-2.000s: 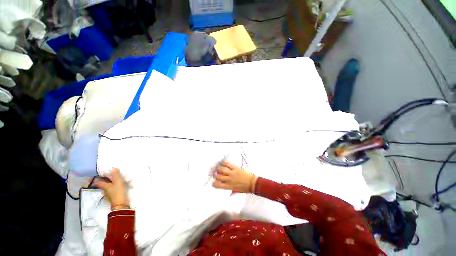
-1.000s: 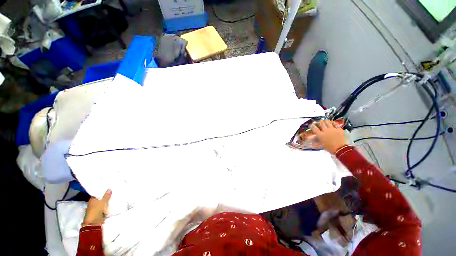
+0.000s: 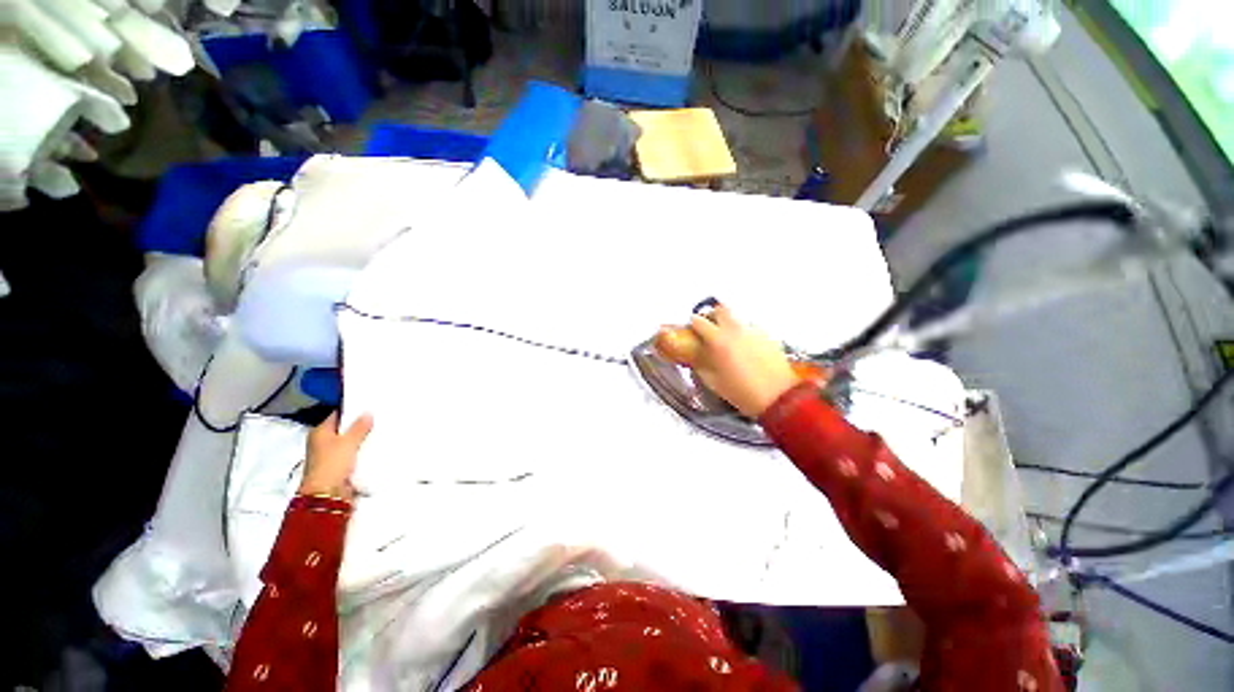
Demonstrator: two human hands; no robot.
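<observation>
A large white garment (image 3: 609, 473) is spread over the padded table, with a thin dark piping line (image 3: 474, 329) running across it. My right hand (image 3: 731, 358) is closed on the handle of the steam iron (image 3: 683, 392), which rests on the garment on the dark line, pointing left. My left hand (image 3: 329, 457) lies at the garment's left edge, thumb apart from the fingers; whether it grips the cloth is not clear. The rounded pale blue-grey sleeve board (image 3: 287, 311) sticks out at the left, beyond the garment's edge.
A dark hose (image 3: 974, 243) runs from the iron up to the right, with cables (image 3: 1110, 473) looping at the wall. A blue panel (image 3: 535, 133) stands at the table's far edge. Behind it are a wooden stool (image 3: 683, 145) and blue bins (image 3: 318, 75). Off-white cloth pieces (image 3: 95, 61) hang upper left.
The right hand first took hold of the iron at the right table end, then brought it left onto the garment. The left hand stays near the garment's left edge. The camera view has shifted.
</observation>
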